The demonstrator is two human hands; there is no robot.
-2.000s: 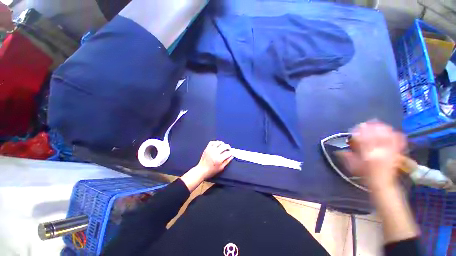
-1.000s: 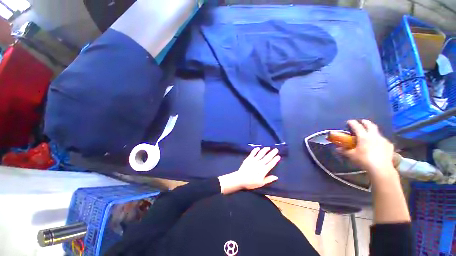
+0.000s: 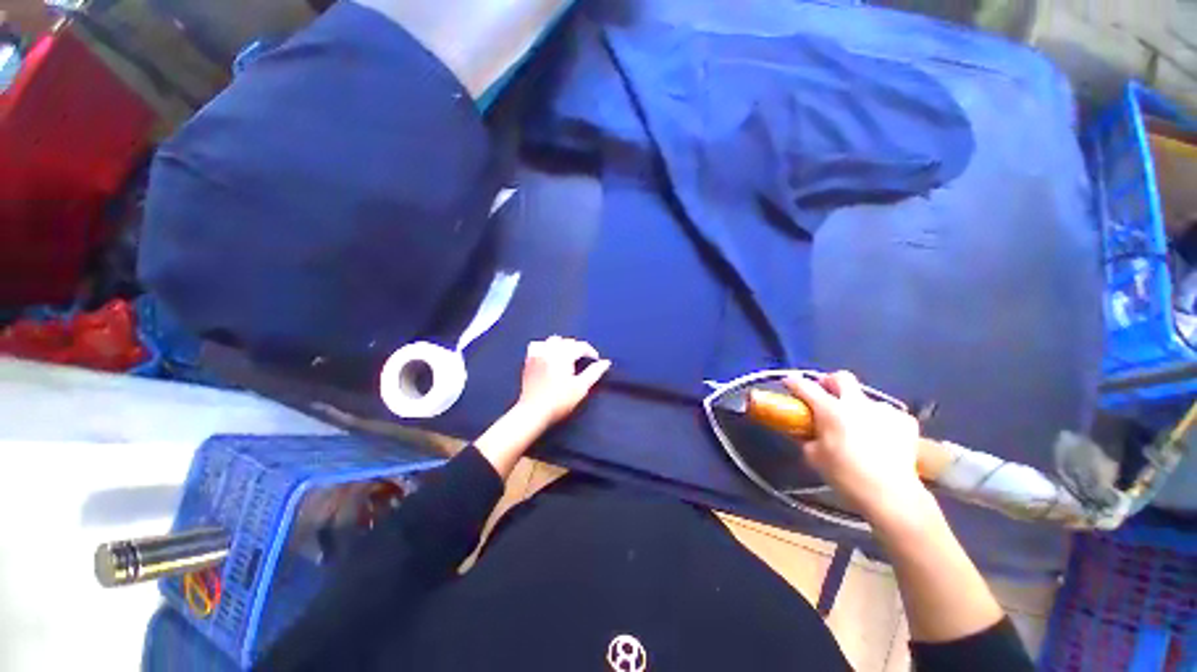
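A navy garment piece (image 3: 656, 289) lies on the dark blue table cover (image 3: 971, 302), its near edge folded over. My right hand (image 3: 860, 440) grips the wooden handle of the steam iron (image 3: 788, 479). The iron's pointed tip rests at the right end of the folded edge, where a tiny bit of white shows. My left hand (image 3: 558, 378) is at the left end of that edge, thumb and fingertips pinching the navy cloth. A white tape roll (image 3: 423, 379) with a loose tail lies left of my left hand.
A large navy pile (image 3: 315, 197) drapes over a pale padded form (image 3: 486, 40) at upper left. Blue baskets stand at lower left (image 3: 295, 525) and right (image 3: 1135, 250). A metal cylinder (image 3: 164, 555) lies on the left one. The iron's pale hose (image 3: 1004, 483) runs right.
The iron has moved left onto the cloth's near edge. The white strip has been folded under the edge. My left hand was flat at the edge's right end and is now at its left end.
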